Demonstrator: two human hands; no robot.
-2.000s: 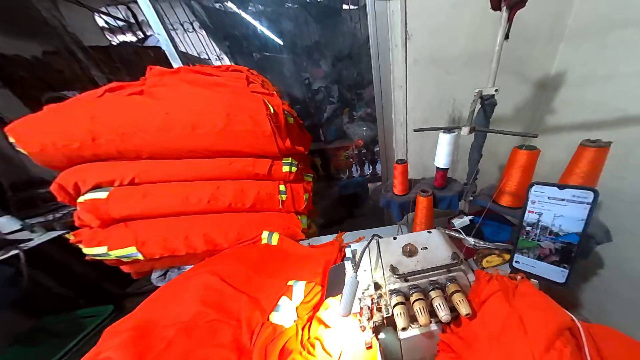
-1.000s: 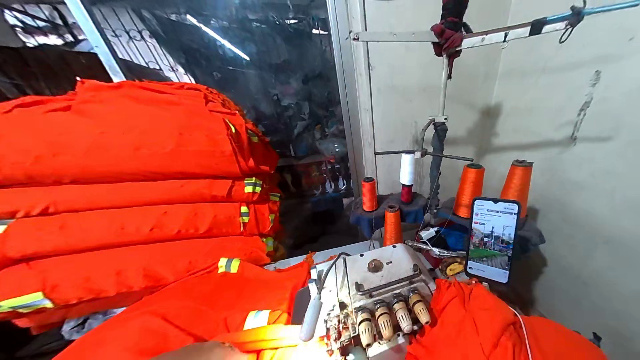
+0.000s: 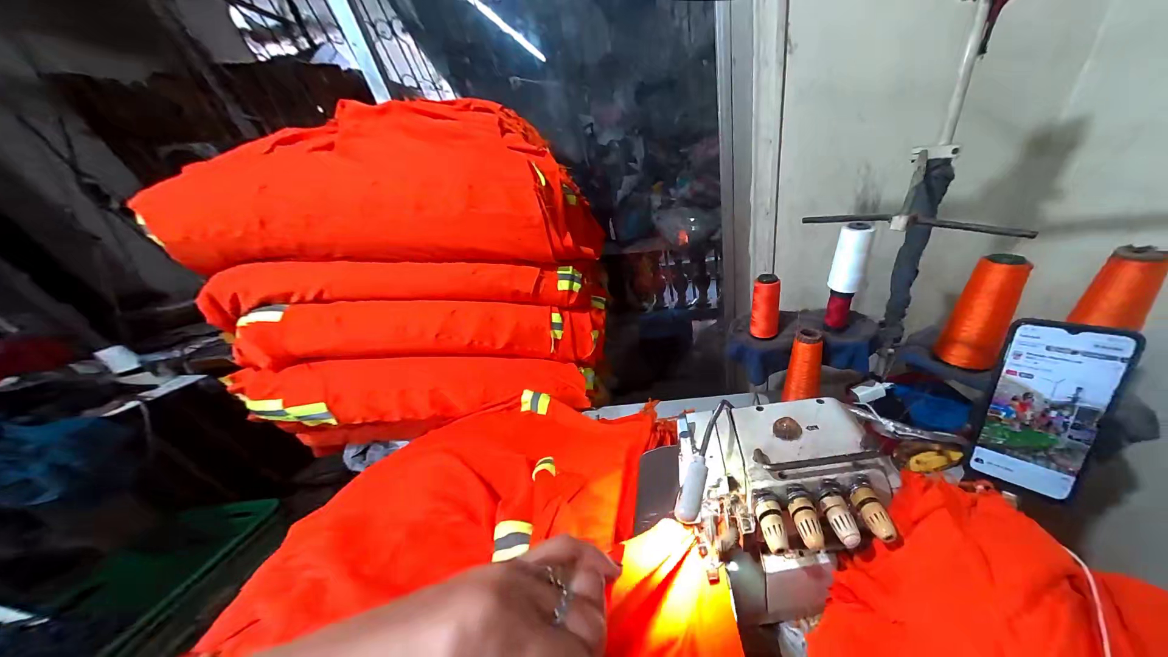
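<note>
My left hand [image 3: 547,589], with a ring on one finger, reaches in from the bottom, its fingers curled on the orange fabric with reflective strips [image 3: 429,511]. Its fingertips are partly hidden in the folds. Just right of it, fabric lies brightly lit under the small lamp [image 3: 693,490] of an overlock sewing machine [image 3: 794,438]. Four tension knobs [image 3: 805,517] line the machine's front. The needle area is crowded by metal parts and glare. My right hand is out of view. More orange fabric [image 3: 985,575] is bunched at the machine's right.
A tall stack of folded orange garments [image 3: 383,210] stands at the back left. Orange thread cones [image 3: 984,310] and a white thread spool [image 3: 850,258] are behind the machine, beside a thread stand [image 3: 920,192]. A smartphone [image 3: 1049,411] leans at right. A green crate [image 3: 210,547] is lower left.
My left hand shows much more now; one second ago only a bit of it was at the bottom edge. The fabric beside the lamp has shifted. The view has swung about.
</note>
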